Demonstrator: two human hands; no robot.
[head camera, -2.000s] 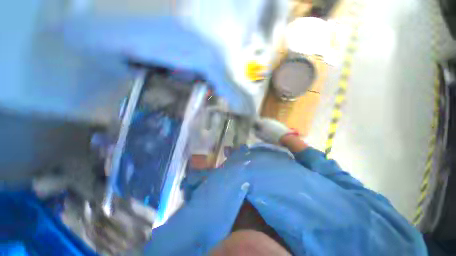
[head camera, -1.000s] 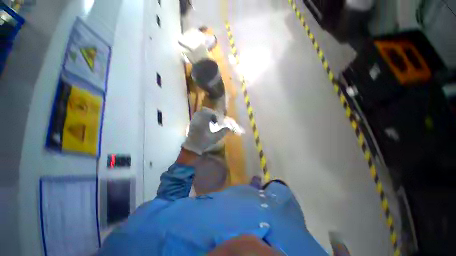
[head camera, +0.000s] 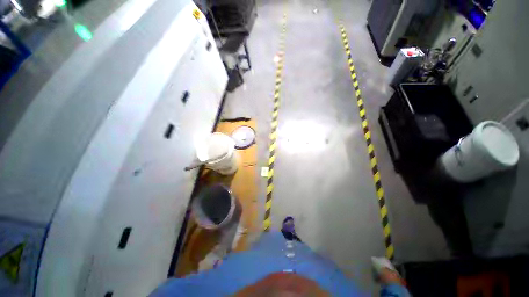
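Observation:
My left hand (head camera: 210, 259) is a pale, blurred gloved shape at the lower left, beside my blue smock (head camera: 290, 261); its fingers are unclear. My right hand (head camera: 382, 265) is small and blurred at the lower right, in a whitish glove with a blue sleeve. Whether it holds anything cannot be told. Nearest in front, a dark grey bucket (head camera: 213, 206) stands on cardboard (head camera: 246, 191) by the machine. A white bucket (head camera: 217, 152) with a stick across its rim stands beyond it. A round lid (head camera: 243, 137) lies beside the white bucket.
A long white machine (head camera: 145, 151) runs along the left. Yellow-black tapes (head camera: 272, 145) line the grey floor aisle (head camera: 316, 174). At the right are a black bin (head camera: 432, 116) and a tilted white bucket (head camera: 484, 152). A dark rack (head camera: 232, 20) stands at the far left.
The view has swung from the conveyor and machine panel to along the aisle. The left glove, earlier raised in front of the grey bucket, now shows low beside the smock.

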